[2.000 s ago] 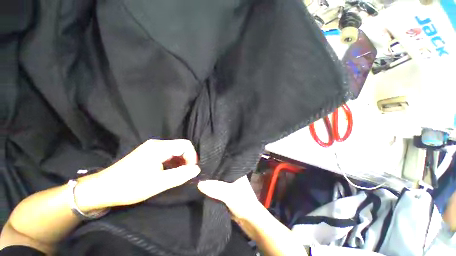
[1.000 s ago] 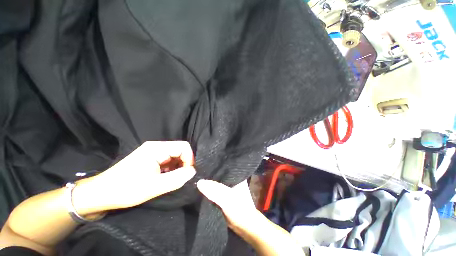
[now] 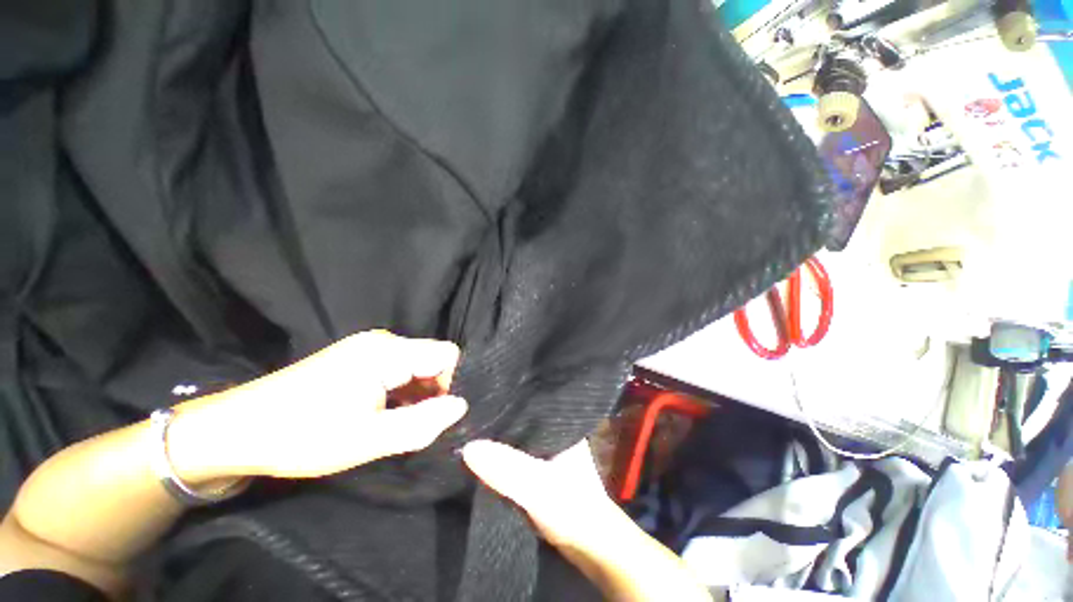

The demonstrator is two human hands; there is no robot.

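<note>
A large black garment (image 3: 388, 212) fills the left and centre, with a stitched corner pointing right over the table. My left hand (image 3: 353, 406), with a bracelet at the wrist, pinches the cloth at a seam with thumb and finger. My right hand (image 3: 530, 488) lies just right of it, its thumb on top of the ribbed black strip (image 3: 500, 553) and its fingers hidden under the cloth. Red scissor handles (image 3: 786, 320) show beside the garment's edge; the blades are hidden under it.
A white sewing machine with "Jack" lettering (image 3: 1018, 112) is at the upper right. A thin white cable (image 3: 824, 437) hangs at the table edge. A red bar (image 3: 641, 441) is below the table. Grey-white cloth with dark stripes (image 3: 824, 517) lies at the lower right.
The view has shifted slightly. My left finger and thumb have moved a little on the seam. My right hand has stayed nearly the same.
</note>
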